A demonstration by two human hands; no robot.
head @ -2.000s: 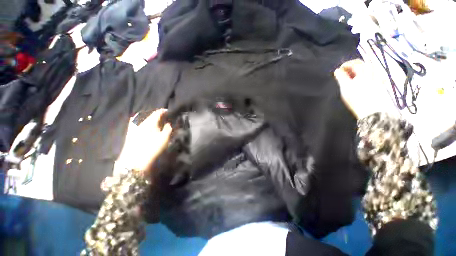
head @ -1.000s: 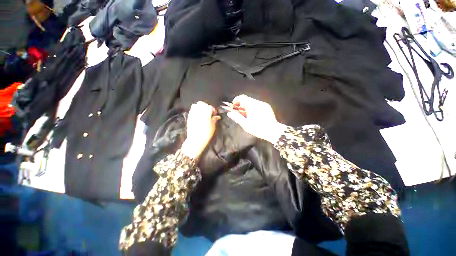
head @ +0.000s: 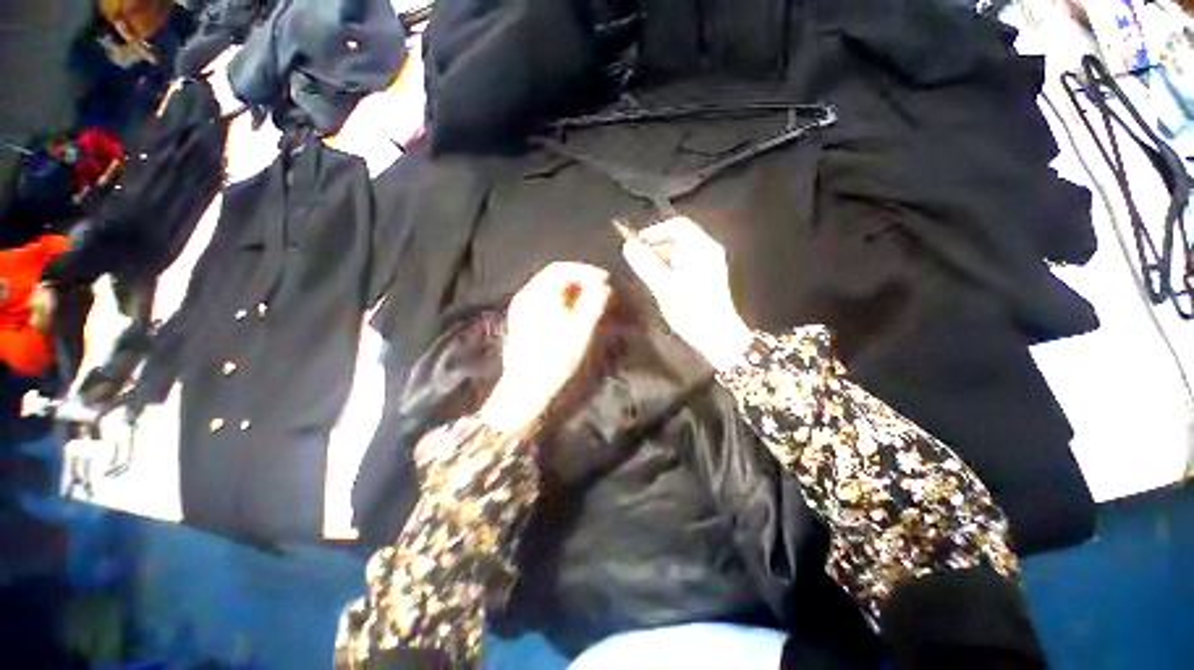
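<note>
A black coat point(head: 589, 524) with its shiny wrinkled lining showing lies in front of me and overhangs the table edge. My left hand point(head: 557, 321) is closed on the coat's dark cloth near its upper part. My right hand point(head: 681, 275) is just right of and a little above it, with a small thin tool point(head: 623, 230), possibly thread snips, sticking out from the fingertips. Most of the tool is hidden in the fingers. A black hanger point(head: 668, 183) lies on dark cloth just beyond my hands.
Stacked dark coats point(head: 943, 262) with jagged edges lie at right. Black hangers point(head: 1146, 196) lie on the white table point(head: 1139, 432) at far right. A double-breasted coat point(head: 269, 353) with gold buttons lies at left. Dark blue cloth point(head: 321, 52) and a person point(head: 131, 46) are at upper left.
Since two seconds ago both hands have come together over the coat. In the last second my right hand has lifted slightly up and away from my left hand, with the small tool.
</note>
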